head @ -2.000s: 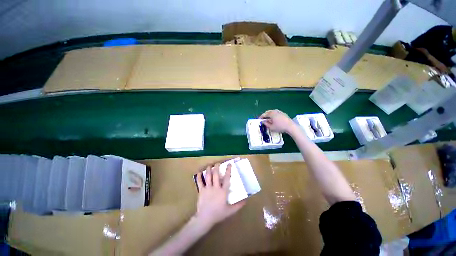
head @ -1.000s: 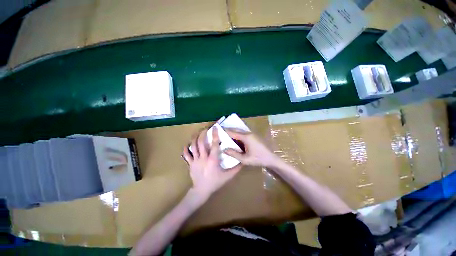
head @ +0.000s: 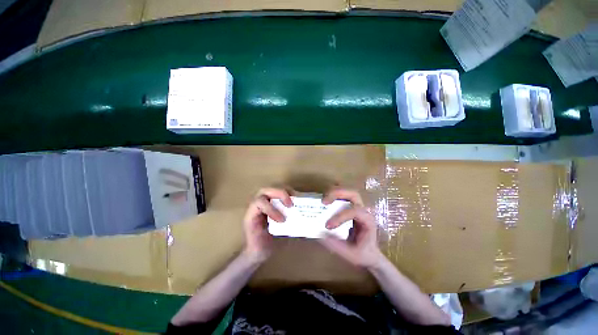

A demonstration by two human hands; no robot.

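Note:
A white box with small print on the side facing me is held level between both hands, low over the cardboard-covered bench. My left hand grips its left end. My right hand grips its right end. The fingers cover both ends, and the contents are hidden. A closed white retail box sits on the green belt at the left. Two open boxes with pale pieces and a dark strip in their recesses, one nearer and one further right, sit on the belt.
A tight row of grey-white sleeves stands at the left of the bench cover. Printed sheets hang over the green belt at the upper right. Plastic bags lie beside the bench at the lower right.
My right hand took an open box off the belt and brought it to my left hand. The held white piece has turned level, with its printed side showing. The view has tilted down.

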